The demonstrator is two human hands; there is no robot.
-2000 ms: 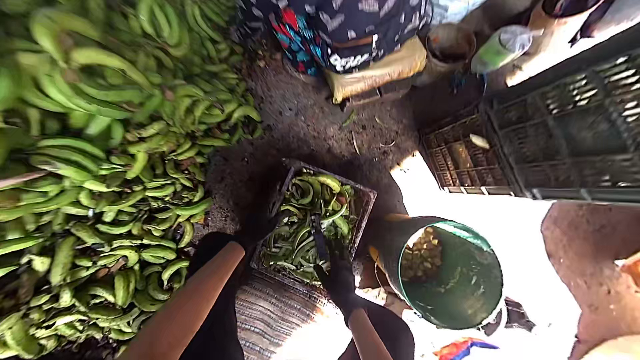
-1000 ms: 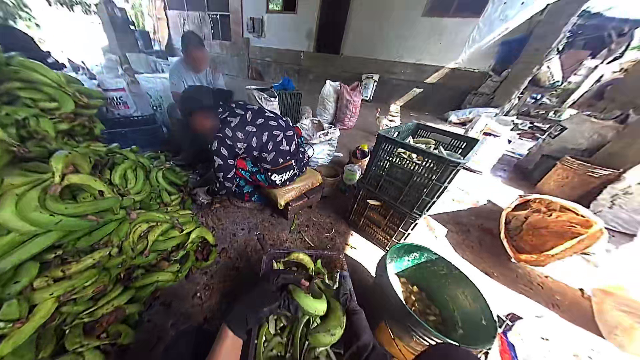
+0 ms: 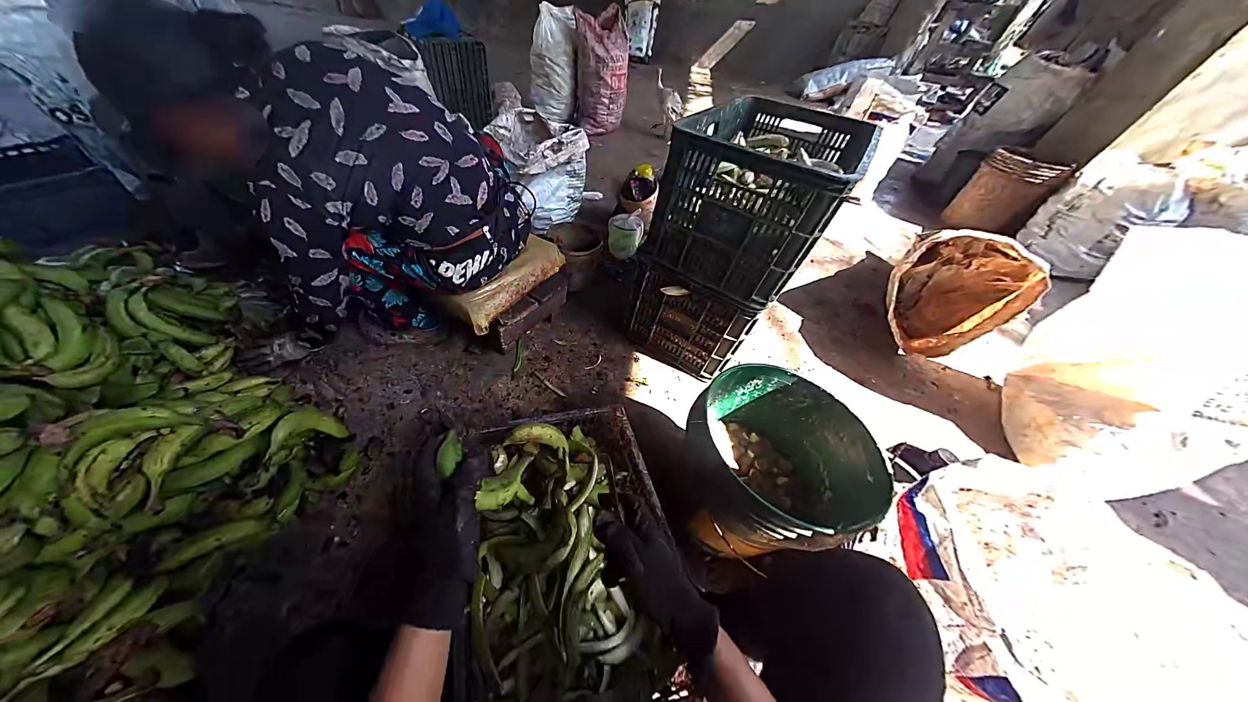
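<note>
My left hand [image 3: 439,546], in a black glove, is at the left side of a dark plastic crate [image 3: 619,439]. The tip of a green plantain [image 3: 448,454] shows at its fingers; the rest of the fruit is hidden by the glove. Green peels [image 3: 546,556] fill the crate between my hands, with a thick curved green piece [image 3: 534,437] near its far end. My right hand [image 3: 663,585], also gloved in black, is over the crate's right side, fingers toward the peels; whether it holds anything cannot be made out.
A large heap of green plantains [image 3: 175,439] lies at the left. A green-rimmed bucket [image 3: 799,458] with pale pieces inside stands right of the crate. Beyond are stacked black crates [image 3: 751,210], an open sack [image 3: 965,292] and a person [image 3: 380,166] on a low cushioned seat.
My hands were close together over the crate with large green plantains one second ago; now they are apart at its two sides. The view has tilted up since two seconds ago.
</note>
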